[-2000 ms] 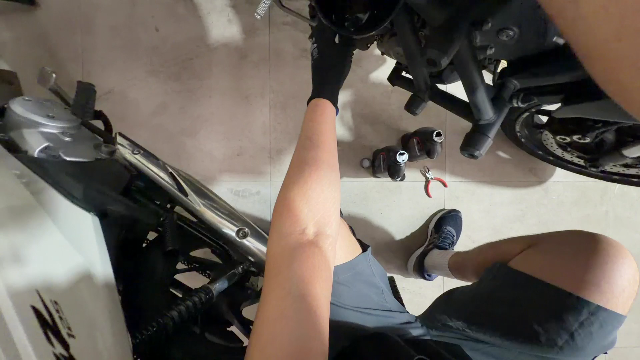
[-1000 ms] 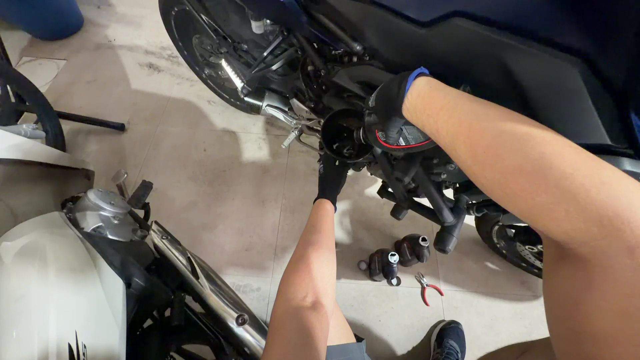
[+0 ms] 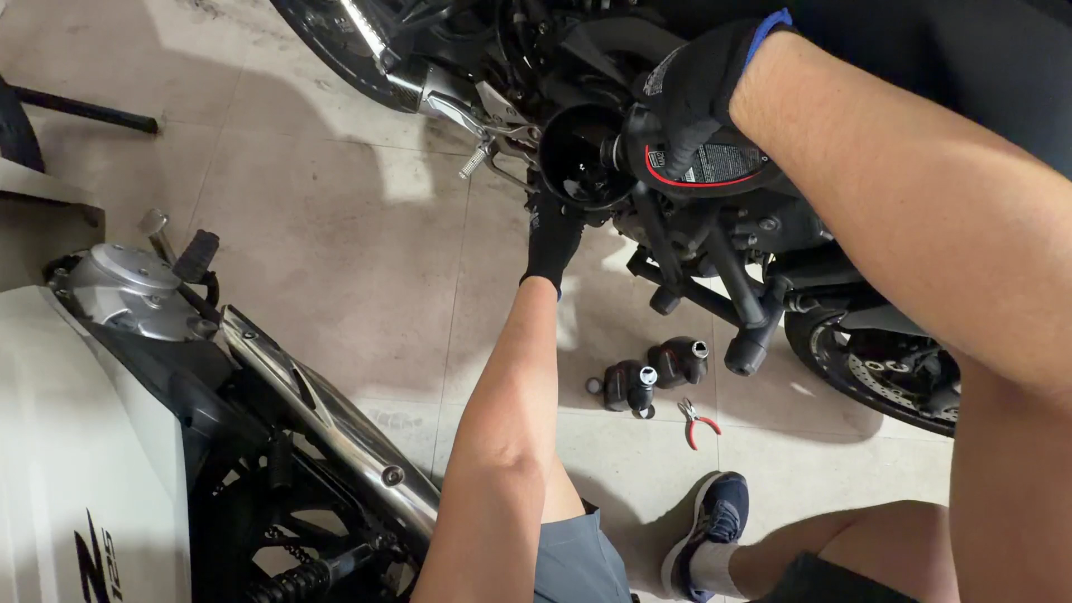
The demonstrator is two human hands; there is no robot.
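Note:
My right hand (image 3: 691, 96), in a black glove with a blue cuff, grips a black oil bottle (image 3: 712, 163) with a red line on its label. The bottle lies tilted on its side, its neck at the rim of a black funnel (image 3: 586, 159). Dark, shiny liquid shows inside the funnel. My left hand (image 3: 553, 230), also black-gloved, is under the funnel's near edge; its fingers are mostly hidden there. The funnel stands against the engine side of a dark motorcycle (image 3: 737, 226).
Two opened black bottles (image 3: 624, 385) and red-handled pliers (image 3: 699, 423) stand or lie on the tiled floor. A white motorcycle (image 3: 92, 435) with a metal exhaust (image 3: 335, 435) is at the left. A crash bar (image 3: 737, 285) sticks out near my left arm.
The bottle and my right hand, out of view two seconds ago, show at the funnel one second ago and now. The view has shifted since.

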